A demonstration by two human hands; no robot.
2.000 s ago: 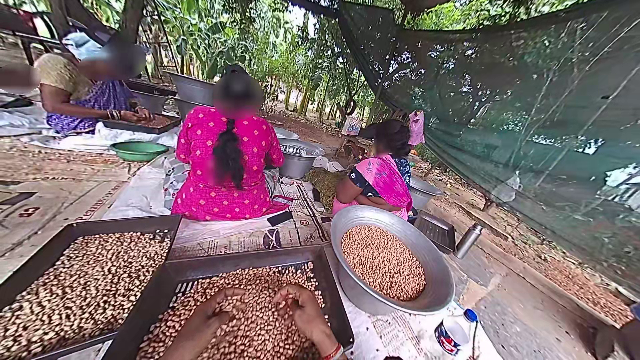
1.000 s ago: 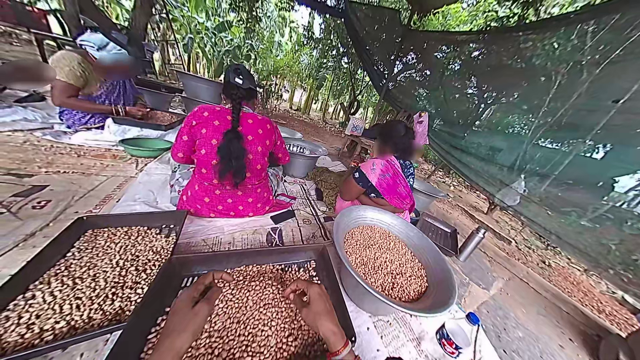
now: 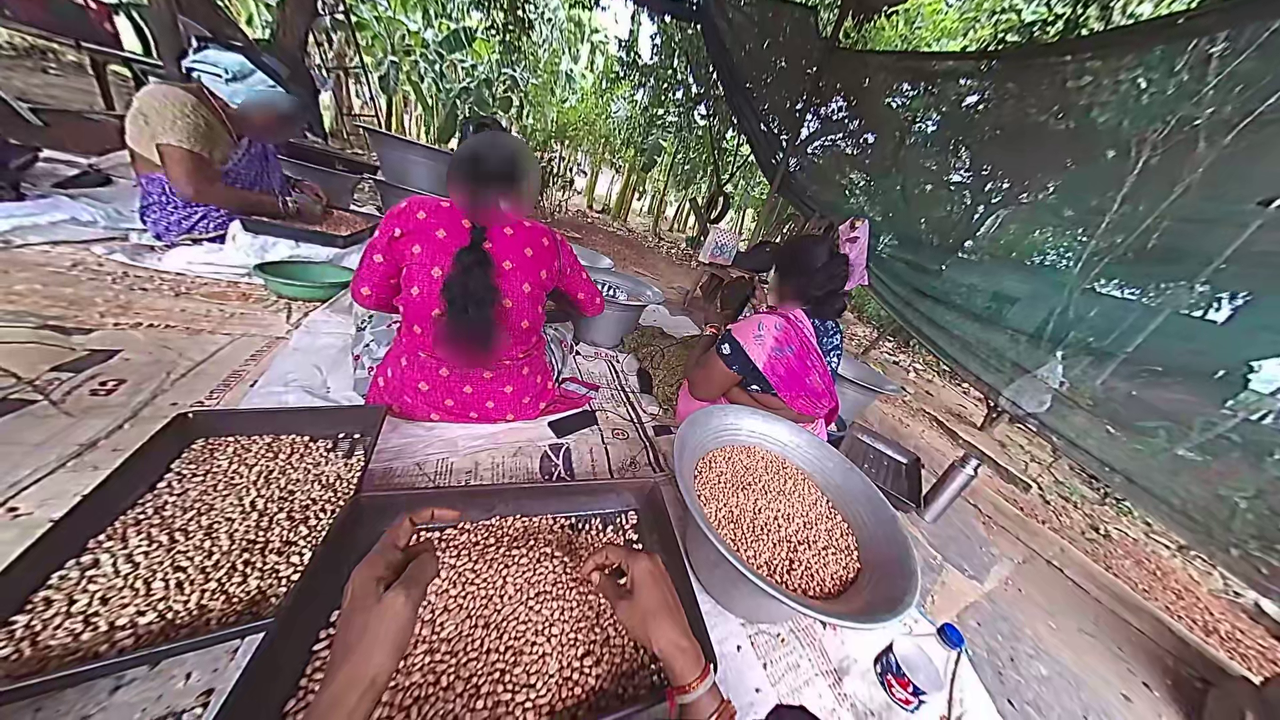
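Observation:
Low in the middle lies a dark slotted tray (image 3: 690, 590) spread with brown-and-cream beans or seeds (image 3: 510, 610). Over its left part is my left hand (image 3: 395, 570), thumb and fingers apart, with nothing seen in it. My right hand (image 3: 635, 590), with red bands at the wrist, is over the right part of the same tray. Its fingers are bent with the tips close together; whether a seed is between them I cannot tell. A second dark tray (image 3: 375, 425) of similar seeds lies to the left. To the right stands a wide metal basin (image 3: 890, 560) part full of reddish-brown seeds.
Ahead sits a person in pink (image 3: 465, 310); another person (image 3: 775, 350) sits to the right, and one in purple (image 3: 200, 170) works at a far-left tray. A plastic bottle with blue cap (image 3: 915, 665), steel flask (image 3: 950, 487), green bowl (image 3: 303, 280) and green netting (image 3: 1080, 250) are around.
Both my hands stay over the middle tray. The fingers of my left hand have opened out since a second ago, and the fingertips of my right hand have drawn together.

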